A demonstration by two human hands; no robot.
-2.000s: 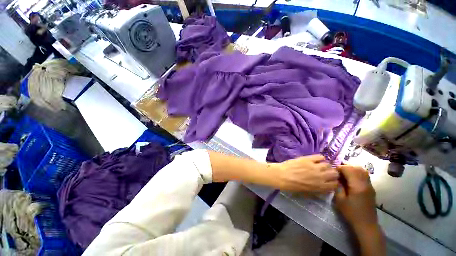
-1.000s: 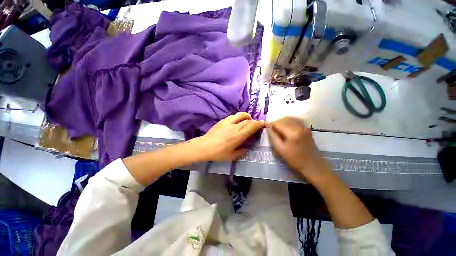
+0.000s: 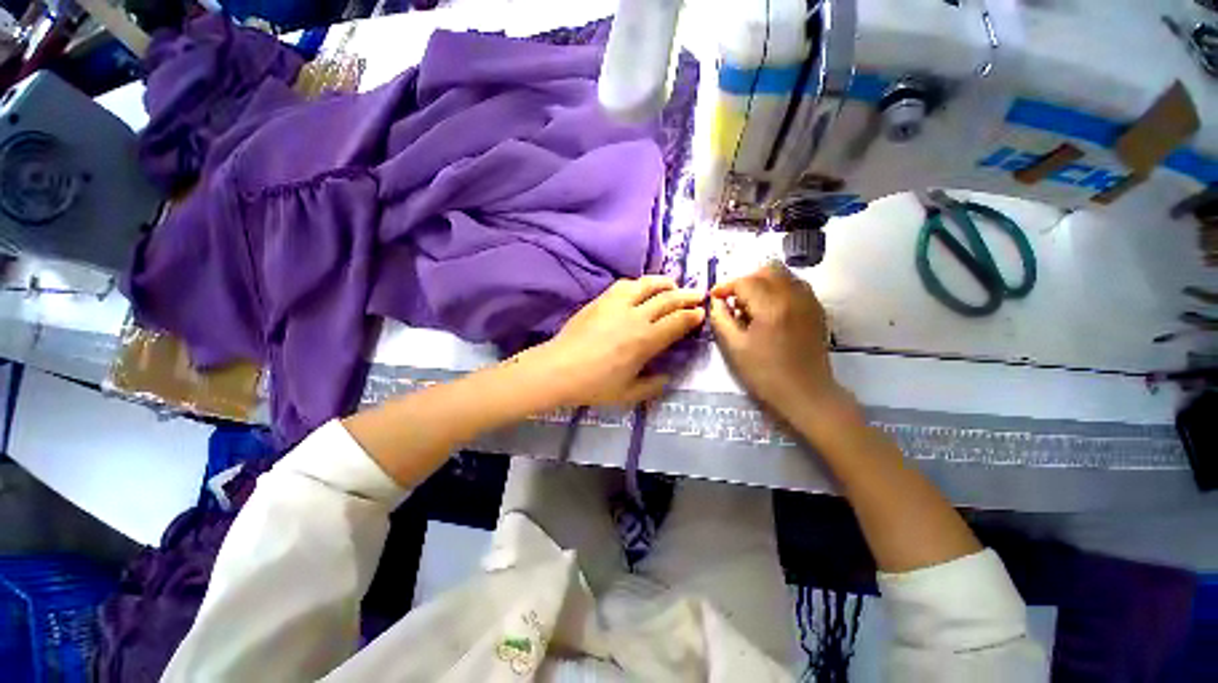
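A purple garment (image 3: 494,200) lies heaped on the machine table, left of the sewing machine (image 3: 908,94). Its gathered edge (image 3: 679,174) runs toward the needle area. My left hand (image 3: 628,340) lies on the garment's near edge, fingertips pressing on it. My right hand (image 3: 772,334) meets it just in front of the presser foot area, with thumb and forefinger pinched on the edge or a narrow dark strip; which one is too small to tell. Thin purple ties (image 3: 636,447) hang over the table's front edge below my left hand.
Green-handled scissors (image 3: 975,254) lie right of the needle. The machine lamp (image 3: 641,56) hangs above the garment. Cardboard (image 3: 187,371) lies under the garment's left side. A grey second machine (image 3: 67,167) stands far left. Dark strands (image 3: 828,627) hang below the table.
The view has turned to face the machine since two seconds ago. Since one second ago, my right hand has moved slightly up and left, closer to the presser foot, and the ties hang more visibly.
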